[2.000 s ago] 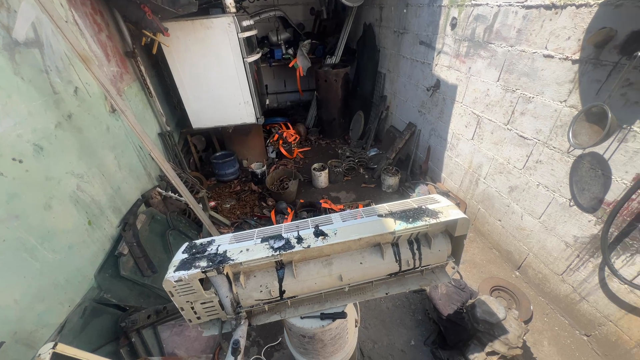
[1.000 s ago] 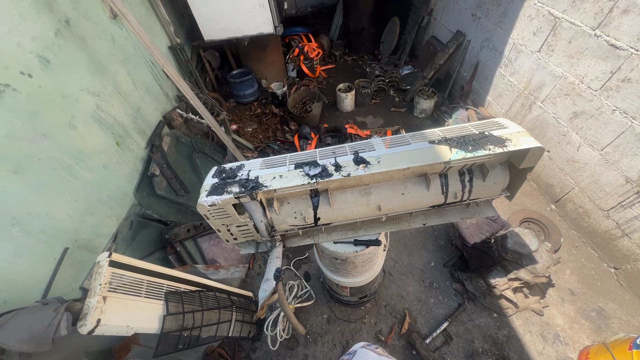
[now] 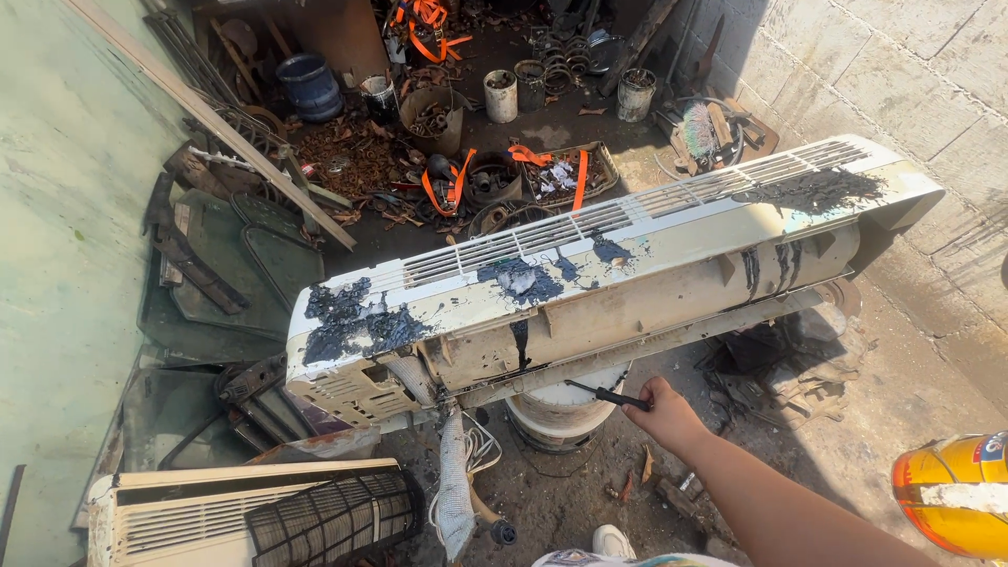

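My right hand (image 3: 668, 415) grips the black handle of a screwdriver (image 3: 614, 396), its thin shaft pointing left over the lid of a white bucket (image 3: 543, 409). Resting across that bucket is the indoor unit of a split air conditioner (image 3: 669, 276), its casing cream-white with a slatted grille (image 3: 528, 240) and black tar-like smears. A wrapped pipe (image 3: 453, 480) and white cable (image 3: 482, 445) hang from its left end. No left hand shows in the head view.
At lower left lie a second white casing (image 3: 197, 512) and a black mesh filter (image 3: 339, 516). A yellow bucket (image 3: 957, 492) stands at right. Behind are small cans (image 3: 502, 96), a blue container (image 3: 309, 87), orange straps (image 3: 429, 27), glass panes (image 3: 228, 276) and a block wall (image 3: 906, 94).
My right hand has come into view from the lower right and taken hold of the screwdriver, which lay on the bucket lid before. The view has tilted down.
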